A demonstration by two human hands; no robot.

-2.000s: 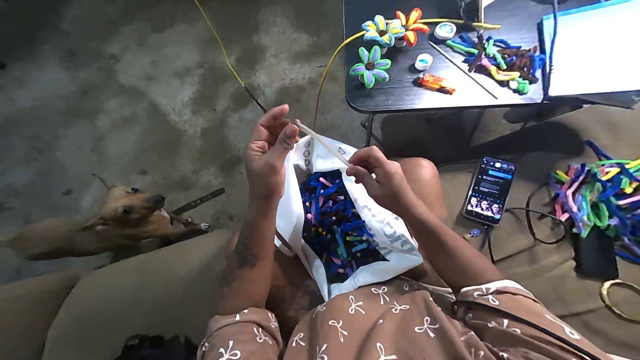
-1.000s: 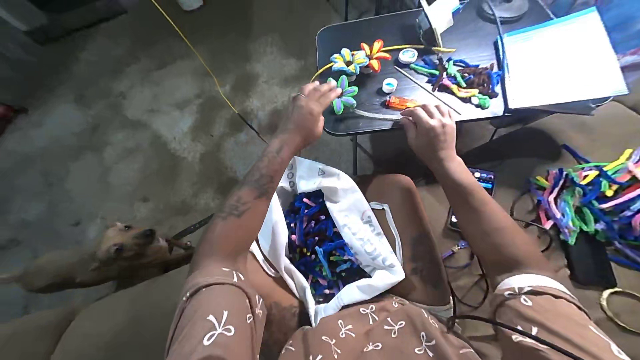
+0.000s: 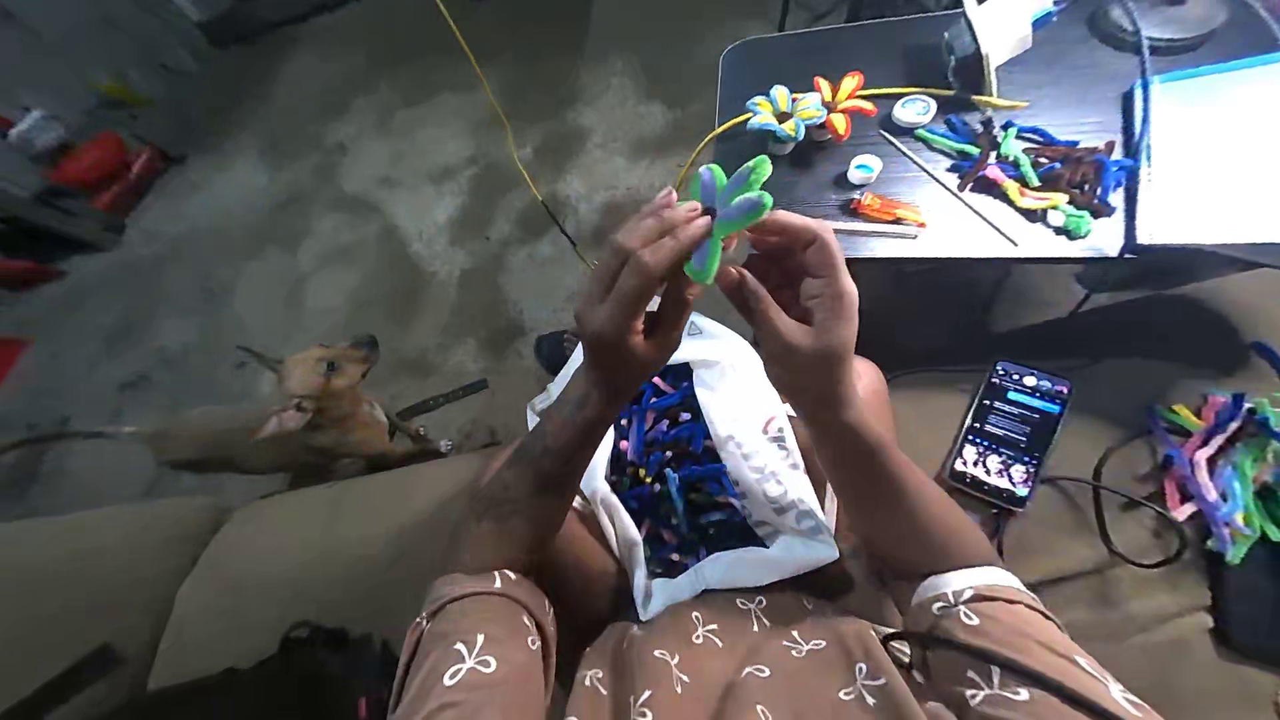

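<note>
Between my two hands, above the bag, is a green and lavender pipe-cleaner flower (image 3: 742,208). My left hand (image 3: 640,285) pinches its left side near the dark centre. My right hand (image 3: 805,300) has bent fingers close to the flower's lower right; whether they grip it is hard to tell. In my lap lies a white bag (image 3: 765,465), its mouth wide, full of short pipe-cleaner pieces (image 3: 675,470), mostly blue. A blue and yellow flower (image 3: 785,115) and a red and yellow flower (image 3: 845,104) stand on the dark table (image 3: 790,60).
On the table are a thin stick (image 3: 948,188), an orange clip-like item (image 3: 888,209), small round containers (image 3: 864,169) and a pile of pipe cleaners (image 3: 1040,170). A phone (image 3: 1010,435) with a cable and more pipe cleaners (image 3: 1220,460) lie on the sofa. A dog (image 3: 330,410) stands at left.
The green and lavender flower was on the table and is now up in my left hand. Both hands have drawn back from the table. The pale strip held earlier lies at the table's edge.
</note>
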